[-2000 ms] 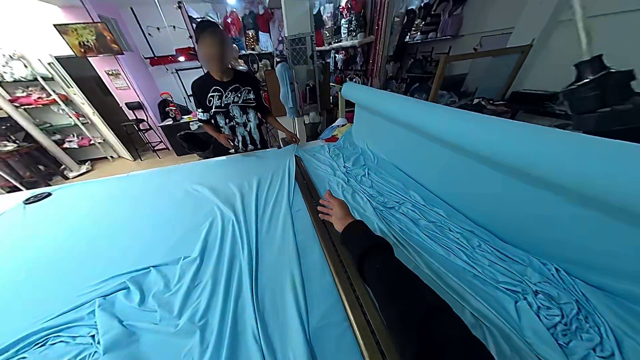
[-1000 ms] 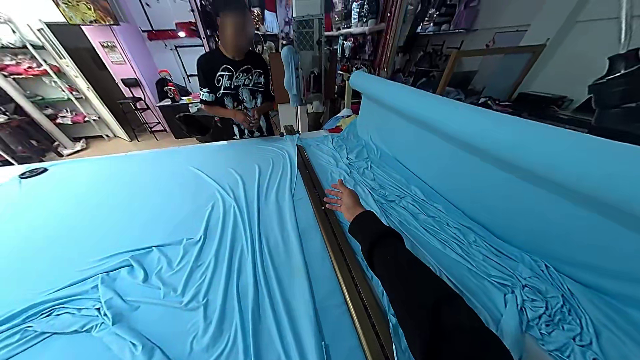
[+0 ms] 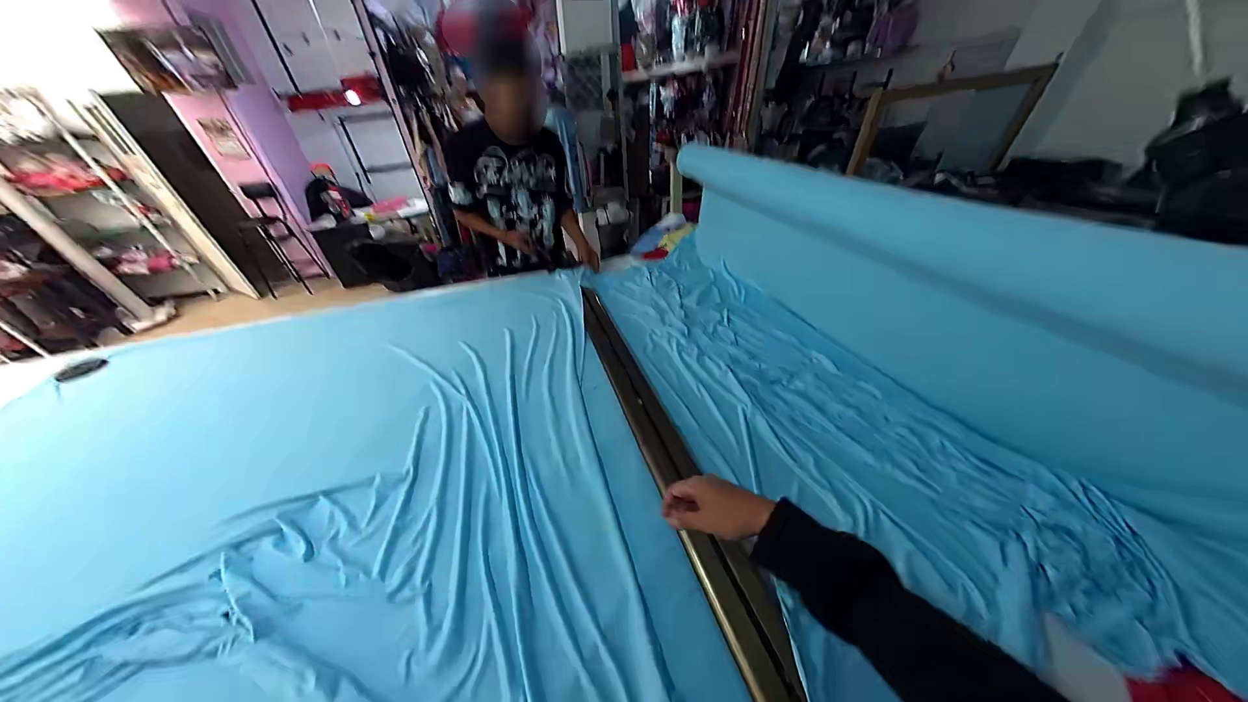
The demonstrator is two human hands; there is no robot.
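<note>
Light blue fabric (image 3: 292, 390) covers the table, with loose wrinkles at the lower left. A long dark metal rail with a brass-coloured edge (image 3: 639, 409) runs across it, from the far edge toward me. My right hand (image 3: 717, 507) is over the near half of this rail, its fingers curled; whether it touches the metal or pinches anything is unclear. Bunched fabric (image 3: 829, 409) lies right of the rail, below a big roll of the same cloth (image 3: 936, 234). My left hand is out of view.
Across the table a person (image 3: 512, 185) in a black printed T-shirt has both hands near the rail's far end. A dark oval object (image 3: 81, 370) lies at the table's left edge. Shelves (image 3: 88, 195) and a tall stool (image 3: 268, 229) stand behind at left; a wooden frame (image 3: 863, 132) leans at back right.
My right hand has come nearer along the rail, and its fingers, spread before, are now curled. The person opposite has moved a hand to the fabric at the rail's far end.
</note>
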